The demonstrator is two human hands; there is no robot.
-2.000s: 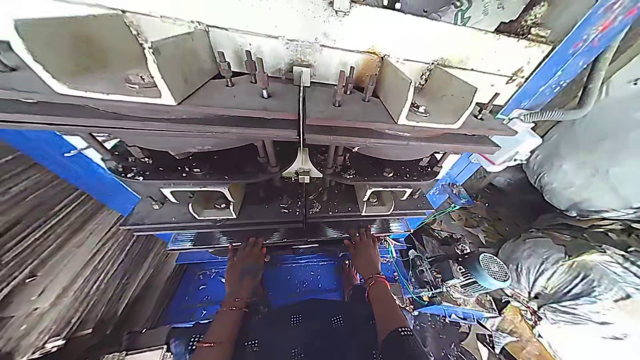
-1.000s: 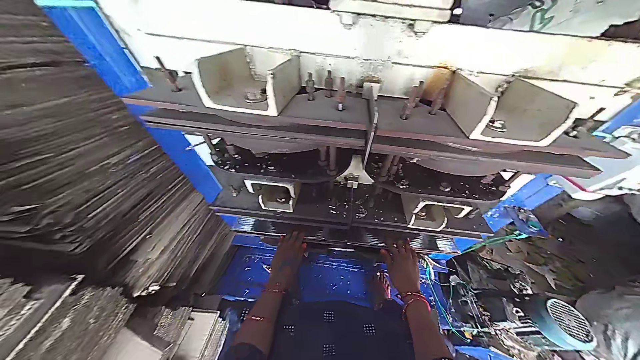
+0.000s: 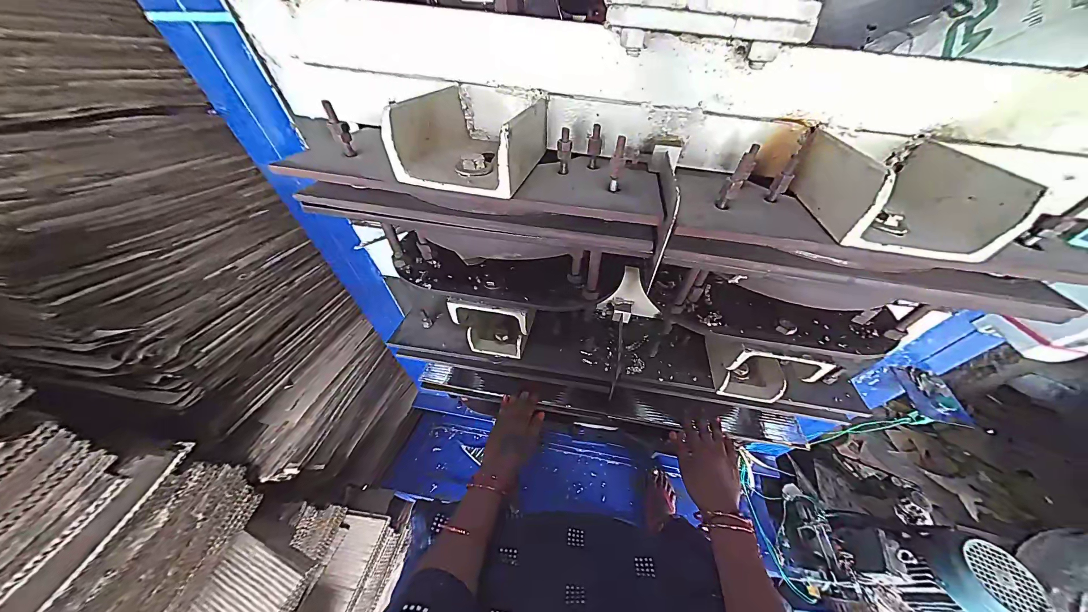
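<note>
Both my hands rest at the near edge of a press-like machine with dark metal plates [image 3: 544, 364]. My left hand [image 3: 515, 429] lies left of the middle, its fingertips on a dark ribbed strip [image 3: 476, 384] along that edge. My right hand [image 3: 707, 455] is at the right part of the same strip, fingers spread. Neither hand is seen to hold anything; the undersides of the fingers are hidden. Above the hands are steel channel brackets [image 3: 489, 327], bolts and a pale flared metal piece [image 3: 629, 293] at the centre.
Tall stacks of cardboard sheets [image 3: 127, 221] stand at the left, more corrugated board [image 3: 170, 518] at the lower left. A blue frame post [image 3: 314, 229] borders the machine. An electric motor [image 3: 952, 565], green wires [image 3: 875, 425] and scraps lie at the lower right. A bare foot [image 3: 660, 501] is between my arms.
The view has swung to the left, showing more of the cardboard stacks. Both hands stay at the machine's near edge, with no plain change in what they touch.
</note>
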